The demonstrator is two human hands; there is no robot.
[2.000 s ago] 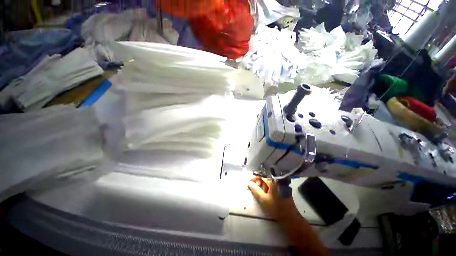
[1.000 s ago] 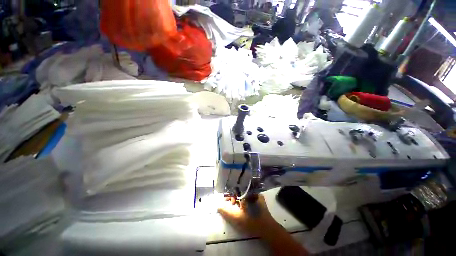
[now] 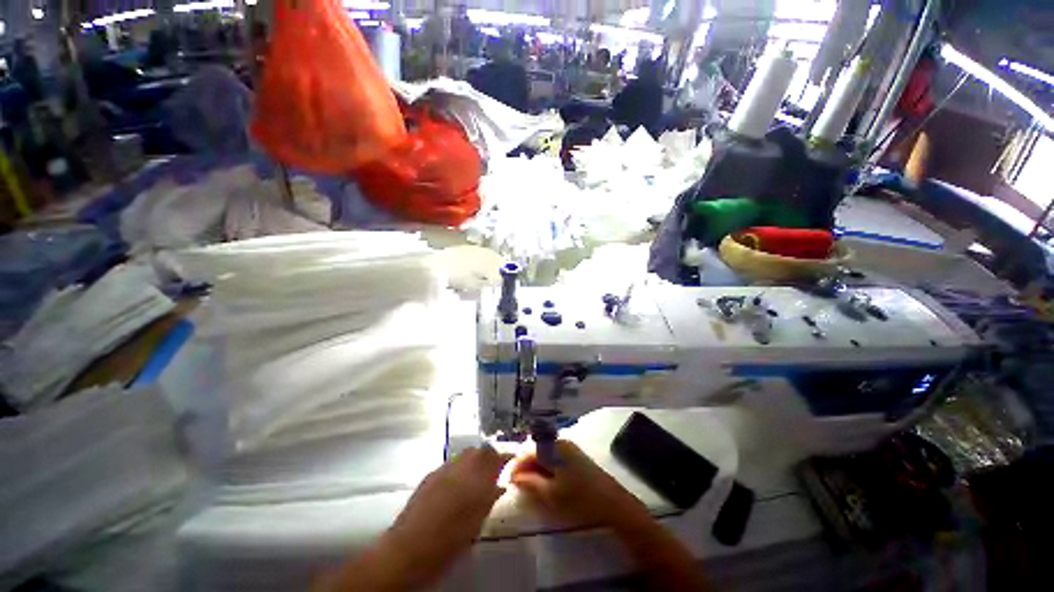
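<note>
The white sewing machine with a blue stripe stands right of centre, its needle end under bright light. My left hand is at the needle area, its fingertips close to those of my right hand, just below the machine head. Glare and the fingers hide whether either hand holds anything. A tall layered stack of white fabric pieces lies left of the machine head. A lower spread of white pieces lies at the far left.
A black phone and a smaller black object lie right of my right hand. Orange-red bags are behind the stack. A white heap and thread cones, one red, are behind the machine. Dark items lie at the right.
My left hand has come into view and reached the needle area. My right hand stays by the needle. The view has turned right and up, so the machine appears further left.
</note>
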